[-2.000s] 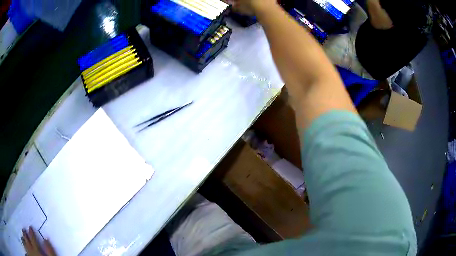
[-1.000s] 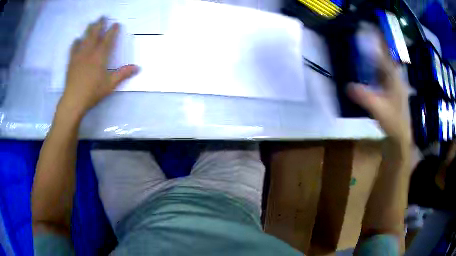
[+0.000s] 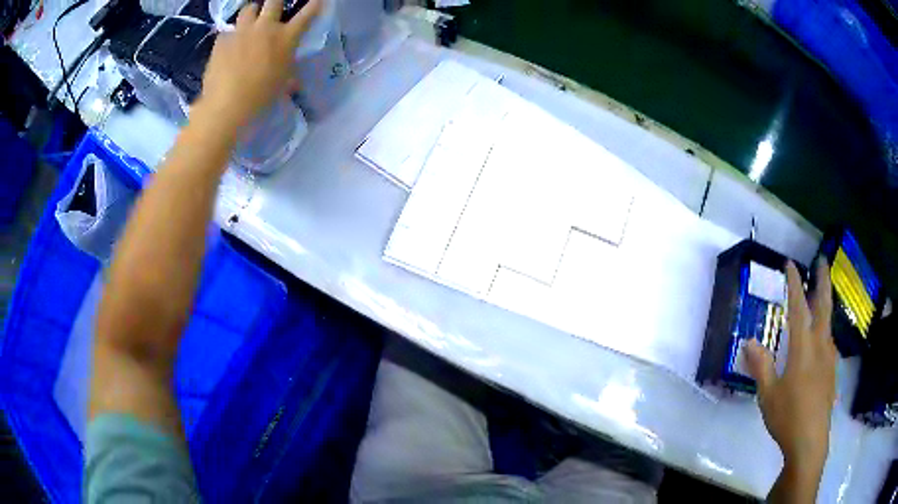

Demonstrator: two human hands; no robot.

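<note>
An inner block (image 3: 746, 313) with a black edge, a blue-and-yellow face and white pads stands at the right end of the paper sheets (image 3: 551, 217). My right hand (image 3: 802, 369) is on it, thumb over its face and fingers along its right side. My left hand (image 3: 246, 69) is at the upper left, over housings in milky protective bags (image 3: 320, 69). Its fingertips reach a dark thing near the top edge; whether they grip it cannot be told.
Another blue-and-yellow block (image 3: 853, 290) stands right of my right hand. A blue tote (image 3: 231, 345) is below the bench at left, with a bagged housing (image 3: 91, 202) at its rim. A dark green surface (image 3: 610, 79) lies behind the bench, with blue plastic (image 3: 847, 59) beyond.
The view has swung left. The block that my right hand carried is now beside the paper's right end. My left hand has gone from the paper to the bagged housings.
</note>
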